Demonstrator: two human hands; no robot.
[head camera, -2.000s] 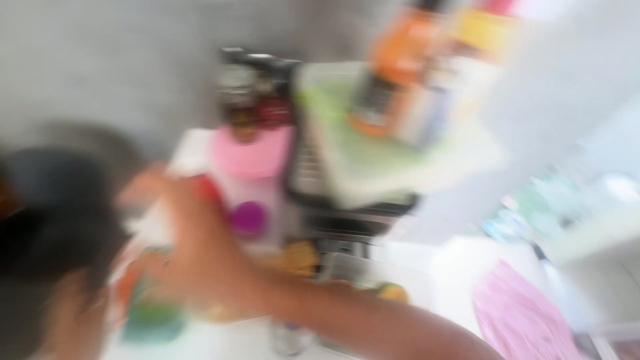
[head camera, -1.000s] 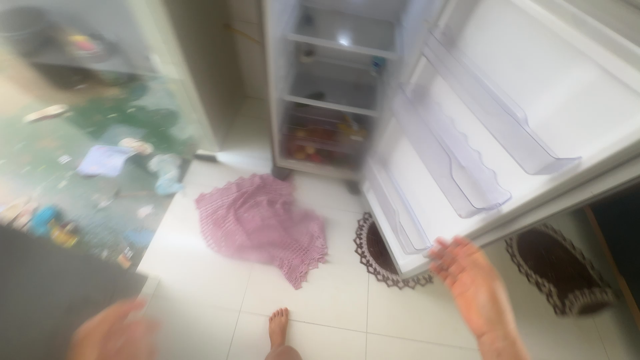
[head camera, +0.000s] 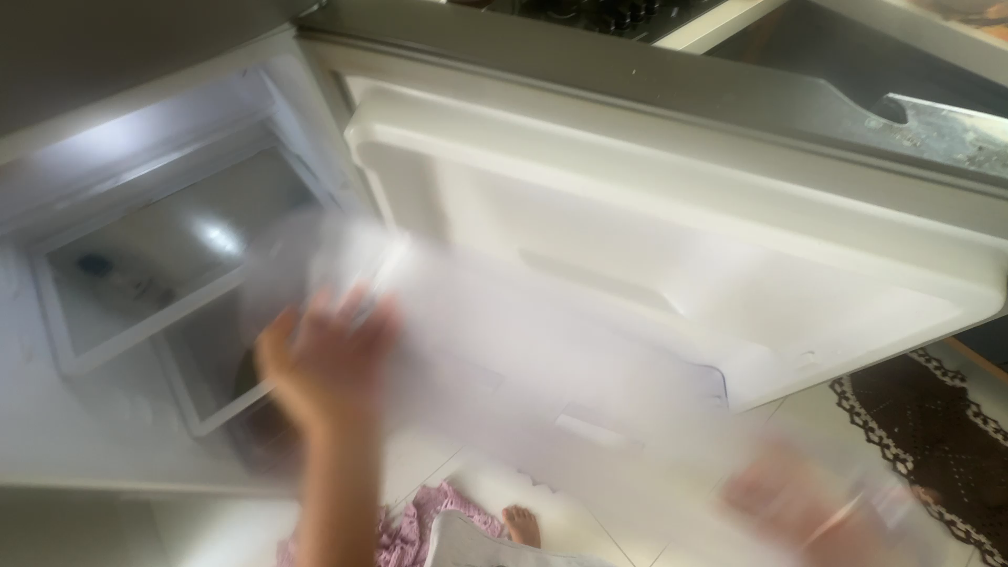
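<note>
A long translucent plastic door shelf, strongly blurred, spans between my hands in front of the open refrigerator door. My left hand grips its left end, fingers up, close to the lit refrigerator interior. At the lower right, my right hand is smeared by motion at the other end of the plastic; its fingers are hard to make out. Inside the refrigerator, a glass shelf with a white frame shows, with a small dark blue object seen through the glass.
Below lie a crumpled pink cloth on the tiled floor and a bare foot. A brown mat with a pale crocheted edge is at the right. Behind the door's top edge is a black stovetop.
The view has moved closer to the refrigerator and its door. My left hand, low at the left and apart from the door shelves a second ago, is now raised against translucent plastic.
</note>
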